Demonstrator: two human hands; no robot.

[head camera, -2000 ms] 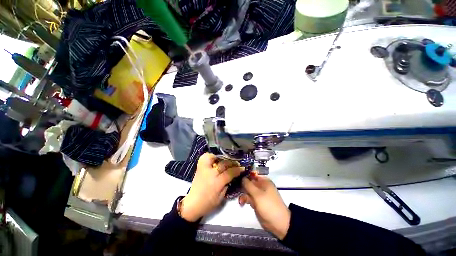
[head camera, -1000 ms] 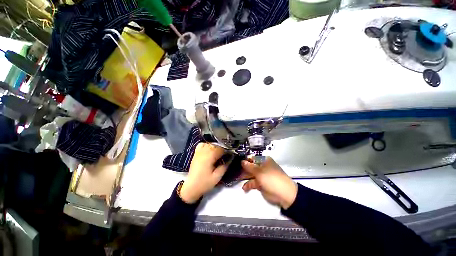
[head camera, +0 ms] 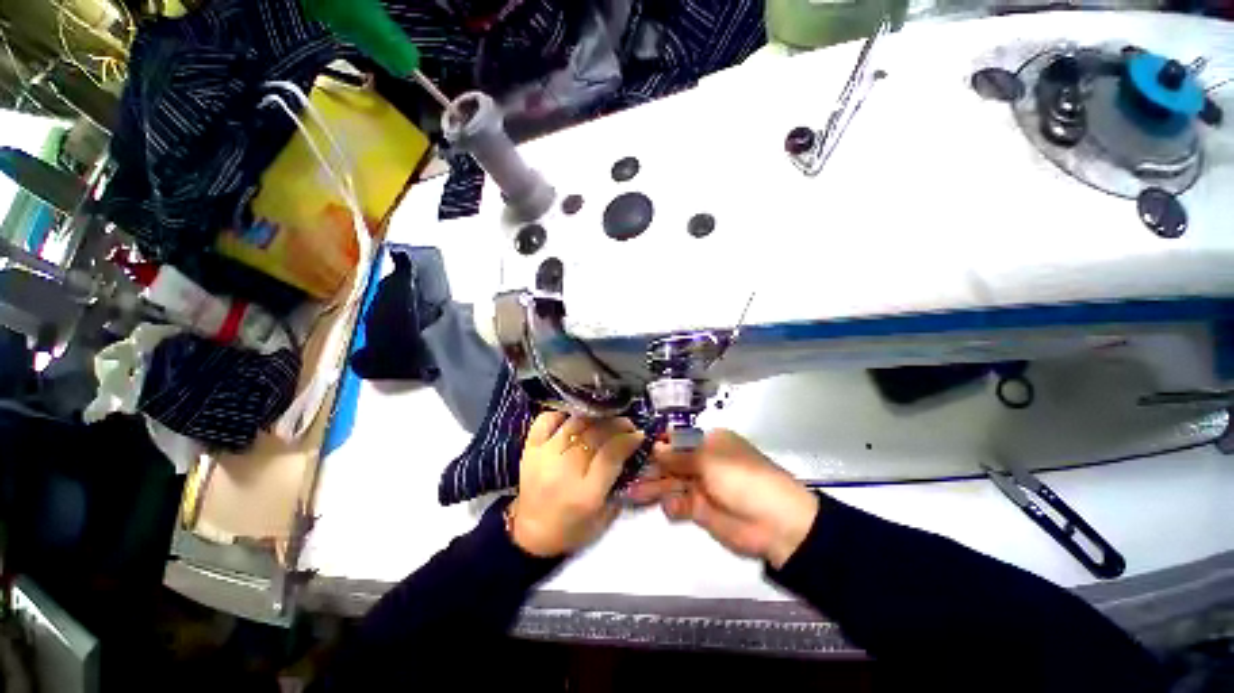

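Note:
The striped fabric piece (head camera: 483, 454) lies under the left end of the sewing machine head (head camera: 866, 203). Its plain grey part (head camera: 464, 355) and black part (head camera: 393, 325) lie flat to the left of the head. My left hand (head camera: 566, 477) is on the striped cloth just left of the needle area, fingers bent over it. My right hand (head camera: 742, 498) is beside it, fingertips pinching the cloth edge in front of the presser foot. The needle and presser foot are hidden behind the tension parts (head camera: 681, 393) and my fingers.
Thread snips (head camera: 1053, 520) lie on the table at right. A yellow bag (head camera: 325, 190) with white cord (head camera: 355, 203), a cardboard piece (head camera: 250, 498) and striped bundles (head camera: 203, 108) are at left. A green-handled tool (head camera: 366, 30) stands by the head. The table's scaled front edge (head camera: 650, 626) runs below.
The view has shifted a little. My left hand has flattened over the cloth. The dark bunched cloth between my hands is now mostly covered, and the hands are closer together.

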